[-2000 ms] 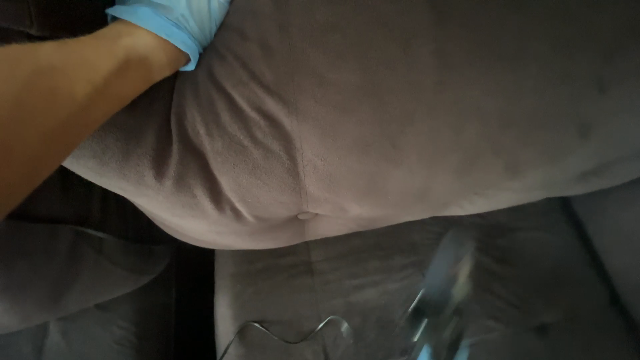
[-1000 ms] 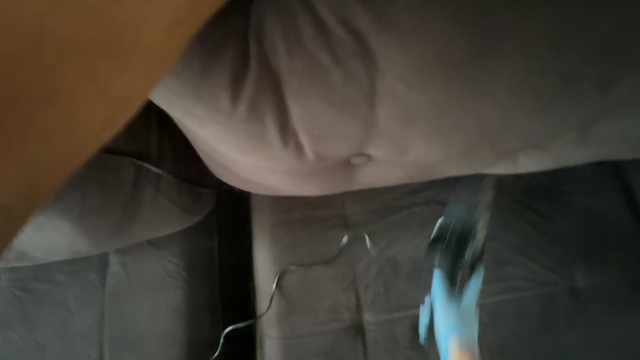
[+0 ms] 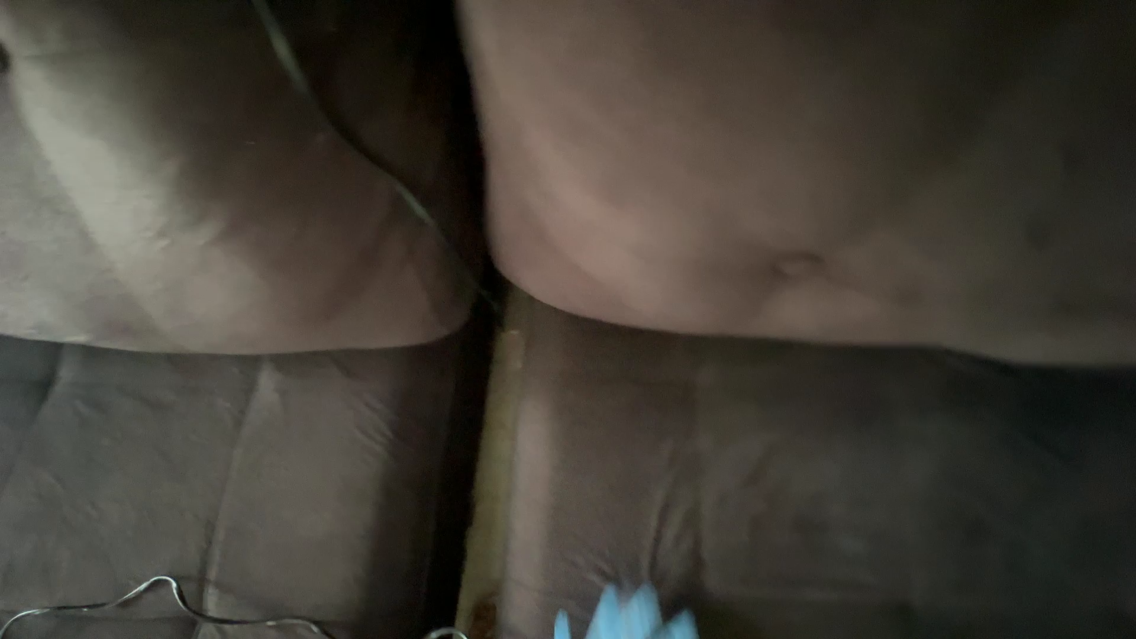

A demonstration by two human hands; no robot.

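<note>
At the bottom edge, the blurred blue-gloved fingertips of my right hand point(image 3: 628, 614) point up, apart, over the seat cushion point(image 3: 799, 479) on the right; no object shows between them, and the palm is cut off. My left hand is out of frame. Above the seat stands a grey-brown fabric back cushion point(image 3: 666, 177) with a covered button point(image 3: 799, 264). A second back cushion point(image 3: 222, 222) is to its left, above the left seat cushion point(image 3: 302, 479).
A dark gap with a wooden strip point(image 3: 493, 479) runs between the seat sections. One thin cord point(image 3: 390, 177) crosses the left back cushion down to the gap. Another stretch of thin cord point(image 3: 164, 581) lies wavy on the left seat near the bottom edge.
The view has shifted left. My left arm has gone out of frame. The dark object at my right hand a second ago no longer shows.
</note>
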